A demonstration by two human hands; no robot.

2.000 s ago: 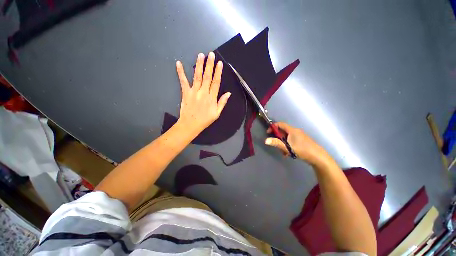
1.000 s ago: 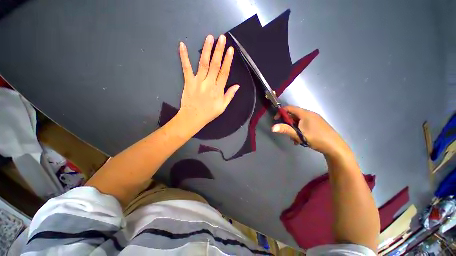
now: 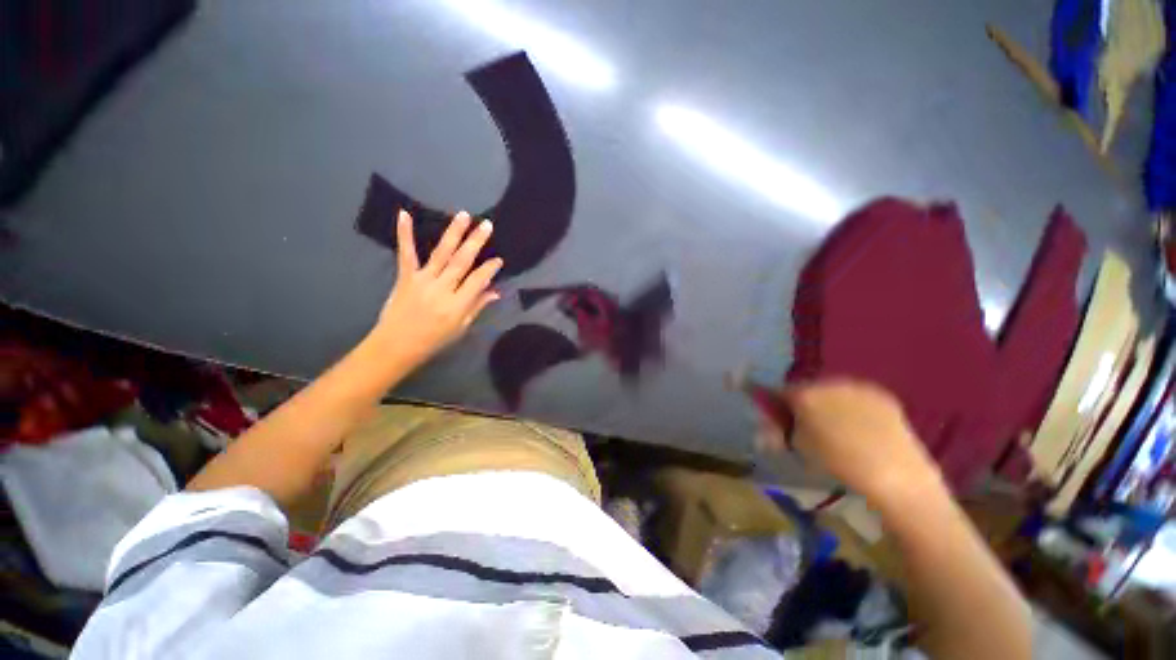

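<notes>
A dark J-shaped cut piece [image 3: 548,168] lies flat on the grey table. My left hand [image 3: 445,277] rests on its lower left part with fingers spread. A dark offcut with maroon parts [image 3: 632,329] is blurred, to the right of my left hand. A dark crescent offcut [image 3: 529,359] lies beside it, near the table's front edge. My right hand [image 3: 838,426] is blurred, at the front edge beside the maroon stack. It is closed round the shears [image 3: 771,406], of which only a short dark and red part shows; the blades cannot be made out.
The grey table [image 3: 297,271] has maroon panels [image 3: 890,290] and a maroon strip [image 3: 1045,284] at right, beside cream pieces [image 3: 1096,361]. Dark cloth [image 3: 78,77] lies far left. Blue fabric [image 3: 1077,52] is far right. A carton [image 3: 729,516] and scraps are below the front edge.
The shears have left the cloth and moved right and nearer my body. The curved piece now lies apart from the remnant, whose offcut is crumpled near the front edge. The view has shifted right.
</notes>
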